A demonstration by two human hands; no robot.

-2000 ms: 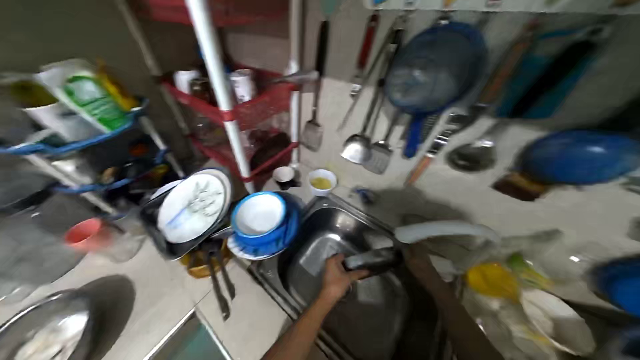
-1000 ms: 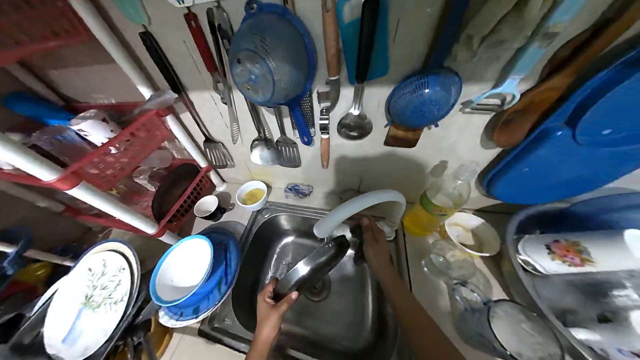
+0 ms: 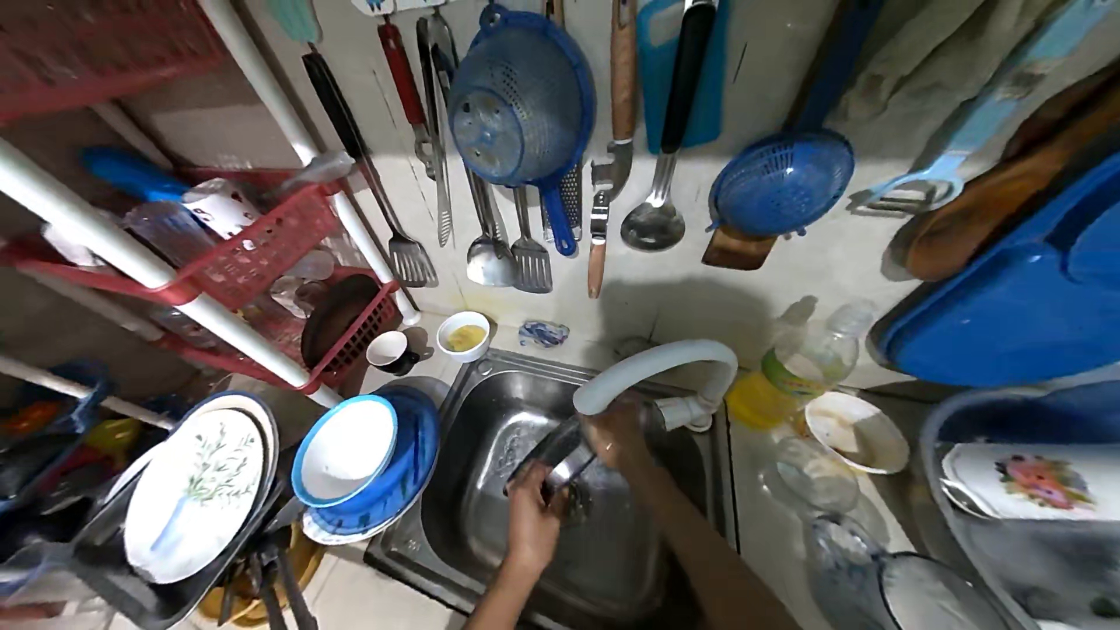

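Note:
Over the stainless steel sink (image 3: pixel 604 573), my left hand (image 3: pixel 534 516) grips the near edge of a dark, round metal vessel (image 3: pixel 560 451), which is tilted. My right hand (image 3: pixel 619 433) is at the vessel's far right side, below the mouth of the white curved faucet (image 3: pixel 656 360); its fingers are partly hidden, and whether it grips the vessel is unclear. The faucet's joint is just right of that hand.
Blue-rimmed bowls (image 3: pixel 346 451) and a floral plate (image 3: pixel 197 494) stand left of the sink. A small bowl (image 3: pixel 464 336) and a cup (image 3: pixel 391 351) sit behind. Glassware (image 3: pixel 814 472), a bottle (image 3: pixel 805 359) and a blue basin (image 3: pixel 932 446) are at right. Utensils and strainers (image 3: pixel 521 96) hang above.
The view has swung right and closer to the sink. The dark vessel was held level between both hands two seconds ago; it is tilted now, under the faucet.

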